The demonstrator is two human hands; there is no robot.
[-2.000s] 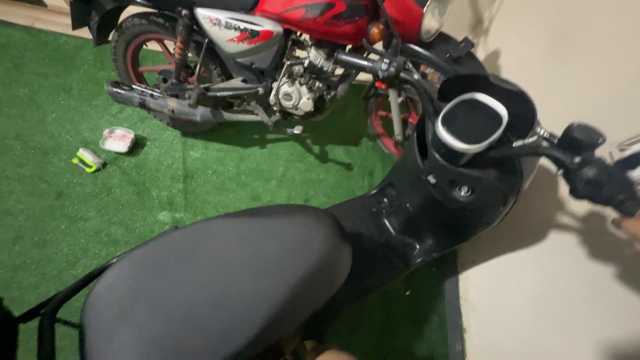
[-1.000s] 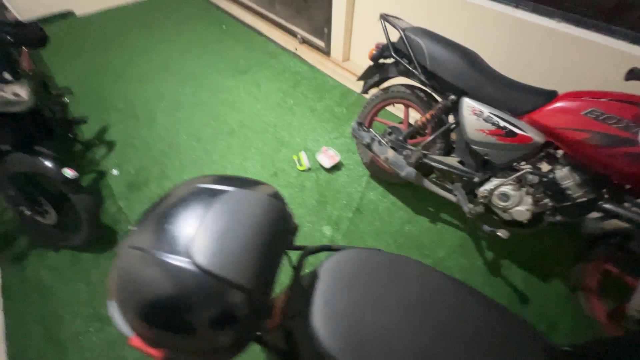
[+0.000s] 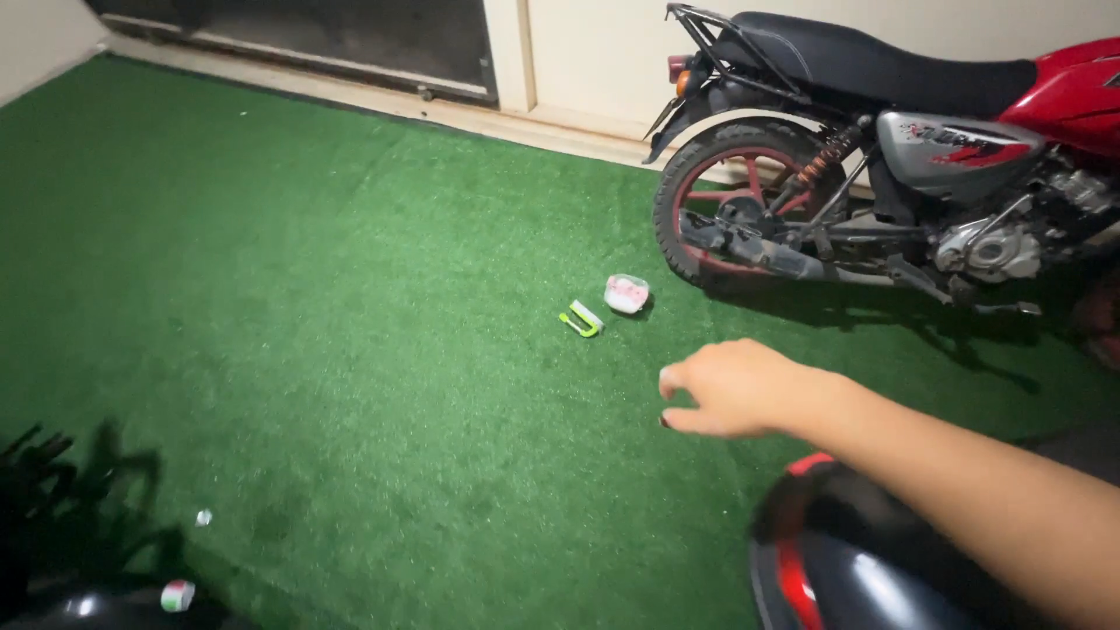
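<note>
From the right edge my right hand reaches out over green artificial turf, thumb and fingers apart, holding nothing. Beyond it on the turf lies a scrub brush with a lime-green handle and pale bristles. Just right of the brush sits a small clear plastic container with white and pink contents. Below my forearm is the black top box of a scooter, with a red reflector strip. My left hand is out of view.
A red motorcycle stands by the wall at the upper right. At the lower left is part of a dark vehicle. A small whitish scrap lies near it. A dark door is at the back.
My right hand has come into view over the turf. The view has swung left, away from the scooter's handlebar and seat. The brush and container lie beside each other as before.
</note>
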